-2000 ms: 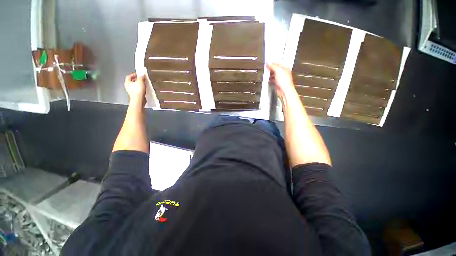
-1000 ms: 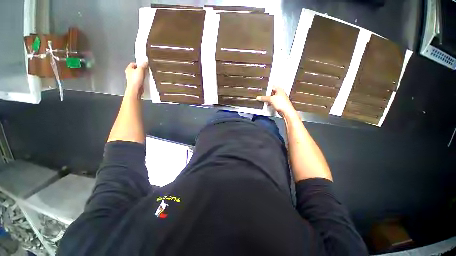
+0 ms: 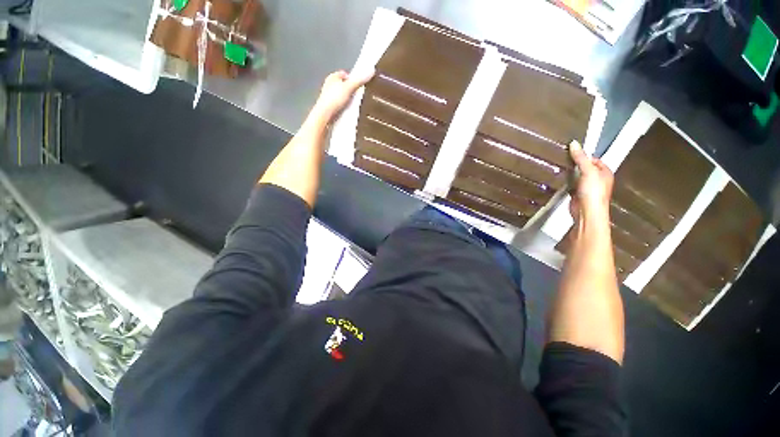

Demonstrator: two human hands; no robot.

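Note:
A white backing sheet [image 3: 463, 119] with two dark brown card pocket panels lies over other sheets in front of me; brown edges show behind its top. My left hand [image 3: 337, 96] holds its left white border. My right hand [image 3: 590, 177] holds its right edge, thumb on top of the right panel [image 3: 523, 141], fingers hidden beneath. The sheet's lower right corner looks slightly lifted. A second two-panel sheet [image 3: 676, 205] lies on the right, partly behind my right hand and forearm.
A tied reddish-brown leather bundle [image 3: 205, 34] with green tags lies at the far left. A black bundle [image 3: 701, 43] with a green label is at the back right. Pale bins [image 3: 137, 256] stand lower left. A white board [image 3: 321, 265] is near my legs.
The view has turned, so everything appears tilted and the black bundle now shows. My right hand has moved up the sheet's right edge from its lower corner. My left hand still holds the left border.

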